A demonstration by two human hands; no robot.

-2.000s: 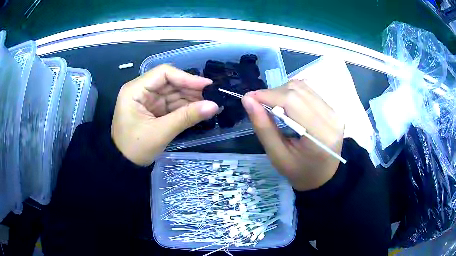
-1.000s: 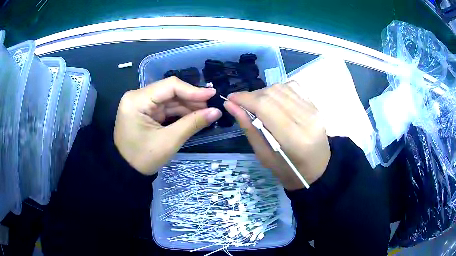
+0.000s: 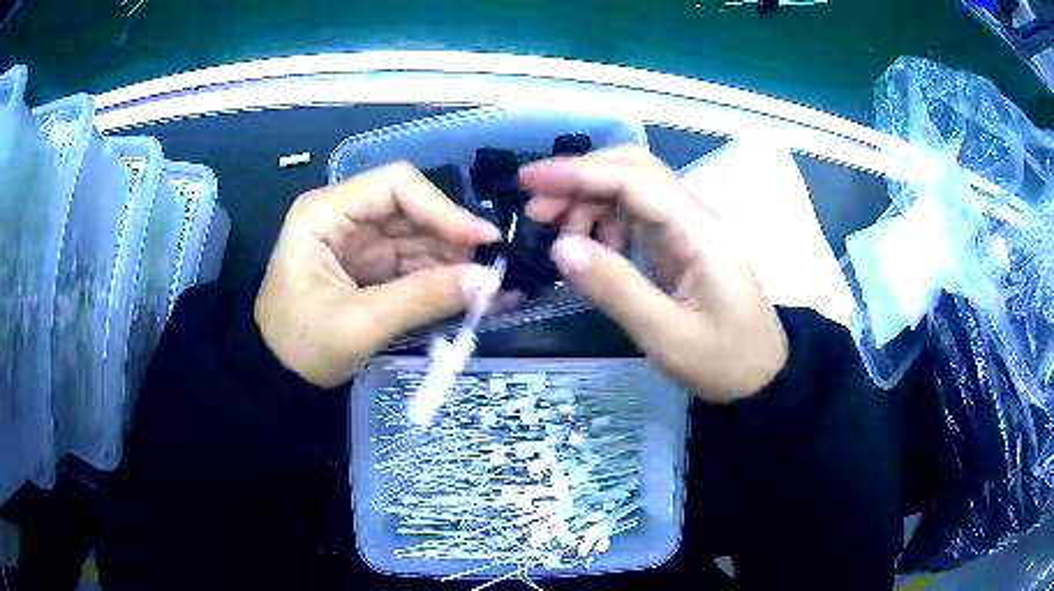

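My left hand (image 3: 370, 271) is over the housing tub (image 3: 347, 156), its thumb and finger pinched on a small black housing (image 3: 492, 249), mostly hidden. A white lead with a white end piece (image 3: 445, 364) hangs from those fingertips towards me, blurred. My right hand (image 3: 670, 277) is just right of it, thumb and fingers apart, with no held part visible. More black housings (image 3: 497, 169) lie in the tub behind the hands. The lead tub (image 3: 676, 508), nearest me, is full of white leads.
Translucent tubs (image 3: 69, 289) stand stacked at left. A small loose white piece (image 3: 295, 159) lies behind. White sheets (image 3: 774, 219) lie at right over a clear tray. A clear plastic bag (image 3: 982, 381) is far right. The white-edged green conveyor (image 3: 462, 29) curves across the back.
My right fingers have opened and let go of the white lead. The lead has swung from under my right hand to hang below my left fingertips. A dark item with white bits shows at the belt's top edge.
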